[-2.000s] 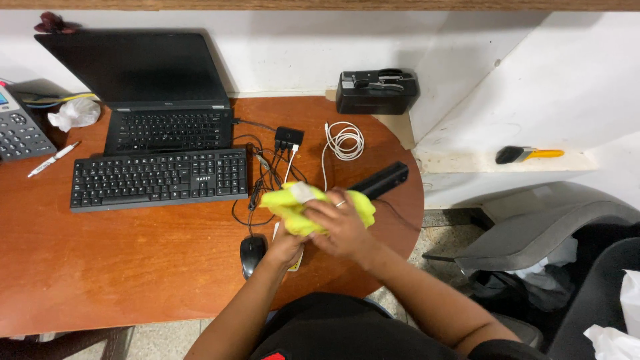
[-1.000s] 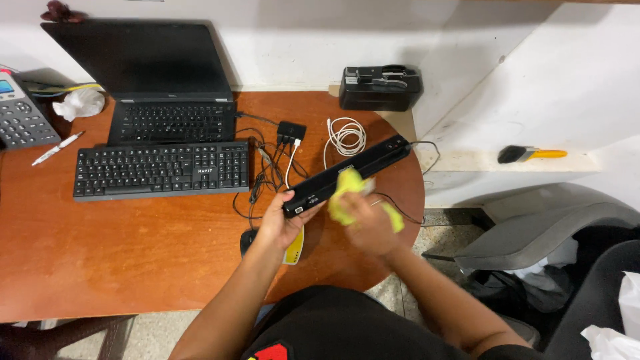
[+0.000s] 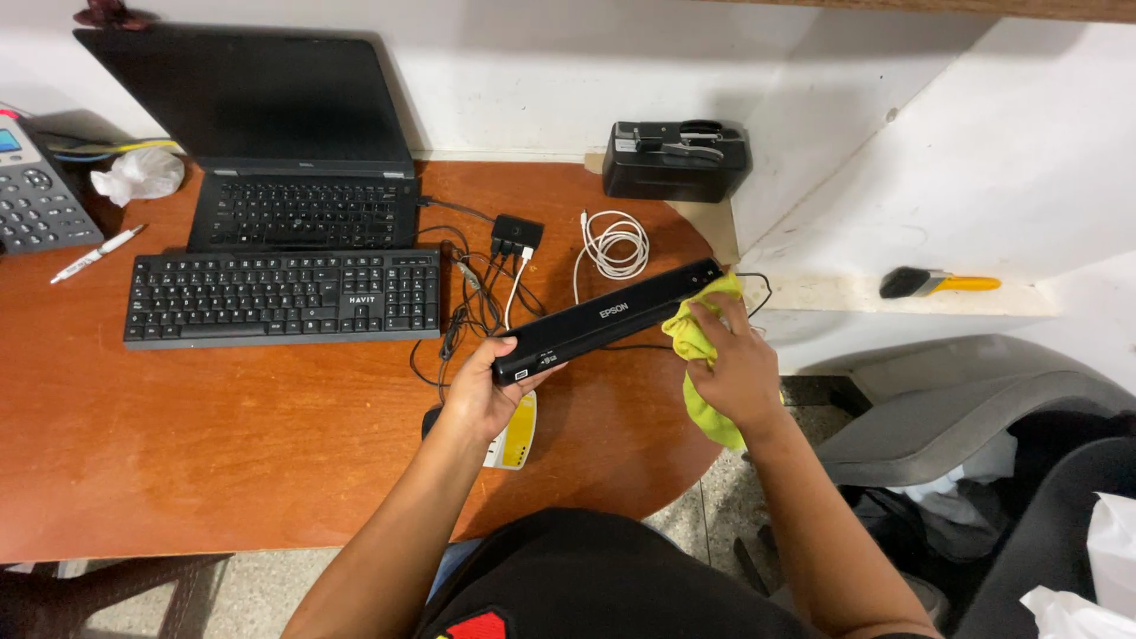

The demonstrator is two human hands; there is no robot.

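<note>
A black Epson portable document scanner (image 3: 612,311) is held at a slant over the table, its near-left end in my left hand (image 3: 493,382), thumb on top. My right hand (image 3: 737,364) grips a yellow-green cloth (image 3: 710,413), which touches the scanner's far-right end. A black cable comes out beyond that end. Under my left hand lies a yellow and white item (image 3: 516,435), partly hidden, beside a black mouse (image 3: 431,421) that is mostly covered.
Left are a Dell laptop (image 3: 302,164), a Havit keyboard (image 3: 284,300), a desk phone (image 3: 40,200) and a pen (image 3: 98,255). Behind sit a USB hub (image 3: 516,232), tangled cables, a coiled white cable (image 3: 617,247) and a black box (image 3: 676,164). A paintbrush (image 3: 941,283) lies on the right ledge.
Two seconds ago both hands were together at the cloth, with the scanner lying behind them. My left hand has since taken hold of the scanner, and the cloth has moved to its far-right end.
</note>
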